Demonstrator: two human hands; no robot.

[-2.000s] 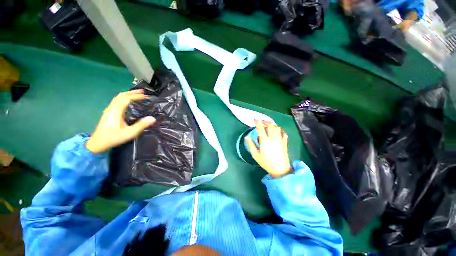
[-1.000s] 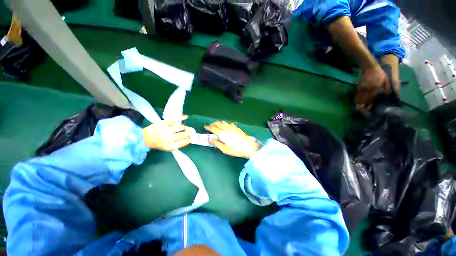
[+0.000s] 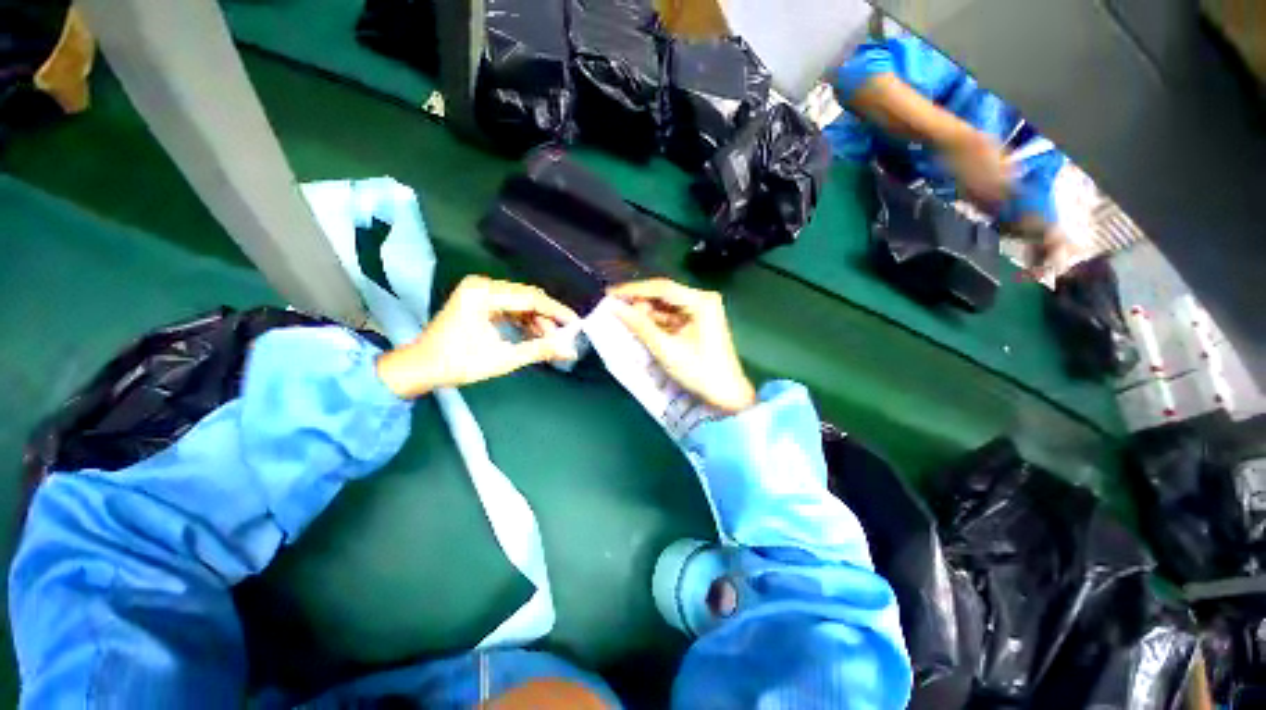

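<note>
My left hand and my right hand meet at the fingertips over the green side table. The fingertips of both hands pinch the end of a printed label strip. The strip runs from there under my right hand and down past my right sleeve. A pale blue label roll lies near my right forearm, partly hidden by the sleeve. Plain pale backing paper hangs from the frame post and trails over the table. A black plastic bag lies behind my left arm.
A grey frame post slants at left. A dark parcel lies on the conveyor beyond my hands. Wrapped parcels line the far side. A person in blue works there. Filled black bags are heaped at right.
From the bag and the roll, my hands have come together on the strip, then moved slightly away from my body. The other person's arms have moved back from the heap to the far table.
</note>
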